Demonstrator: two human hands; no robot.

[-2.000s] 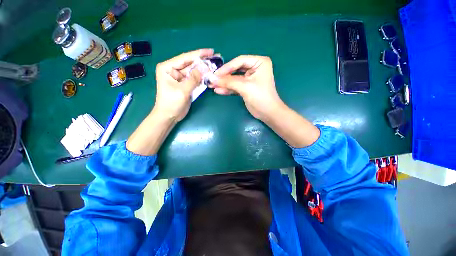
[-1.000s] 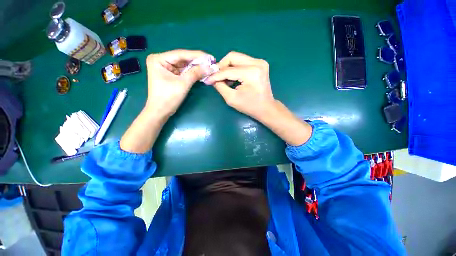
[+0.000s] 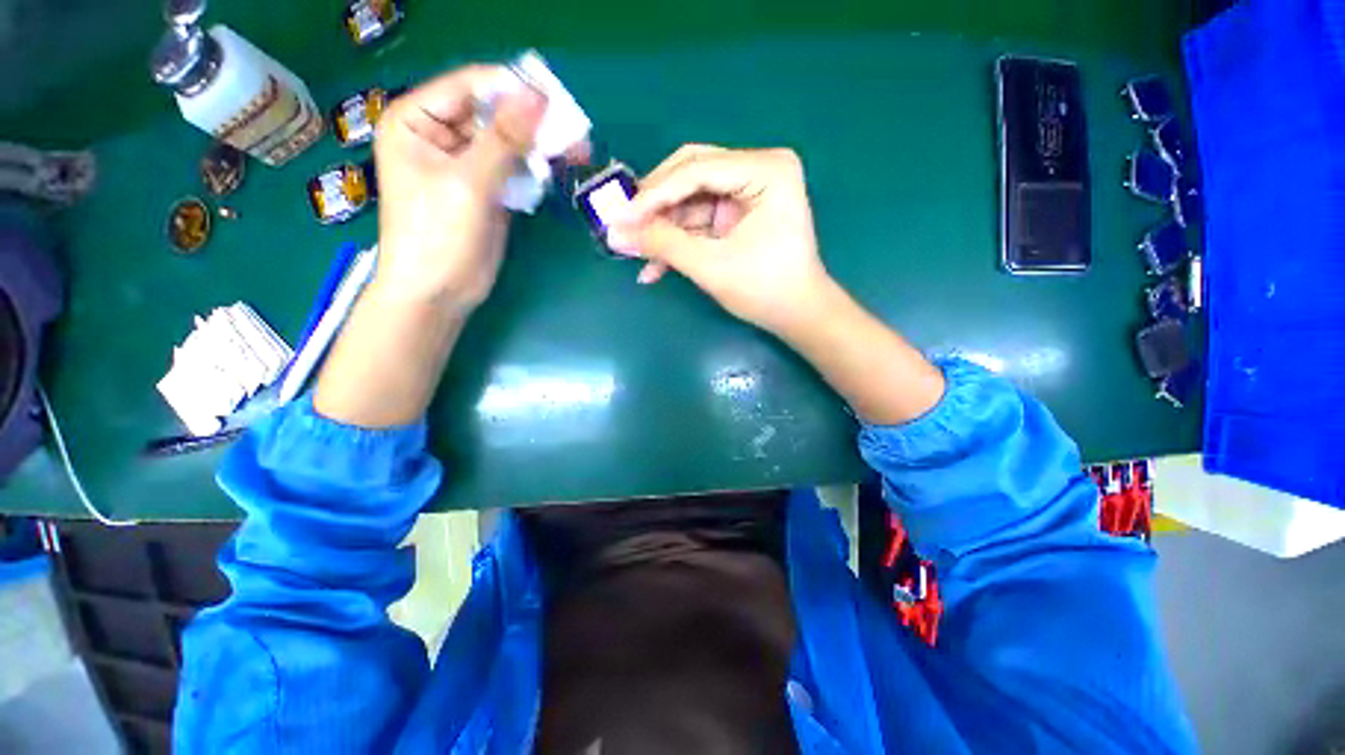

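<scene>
My right hand (image 3: 733,229) pinches a small dark square watch body (image 3: 602,193) with a shiny rim and a whitish patch on its face, held above the green bench. My left hand (image 3: 450,185) holds a white wiping cloth (image 3: 549,111) just up and left of the watch body, apart from it. The cloth and the left fingers are slightly blurred. The right fingertips cover the watch body's lower right corner.
A white solvent bottle (image 3: 251,106), opened units (image 3: 339,192) and small round containers (image 3: 189,224) stand at upper left. A wipe stack (image 3: 224,369) and blue-and-white strip (image 3: 326,317) lie below. A phone (image 3: 1043,165), dark units (image 3: 1164,246) and blue bin (image 3: 1280,251) are at right.
My left hand has moved up and left with the cloth, away from my right hand. The watch body, earlier wrapped in cloth and fingers, now shows in my right fingers.
</scene>
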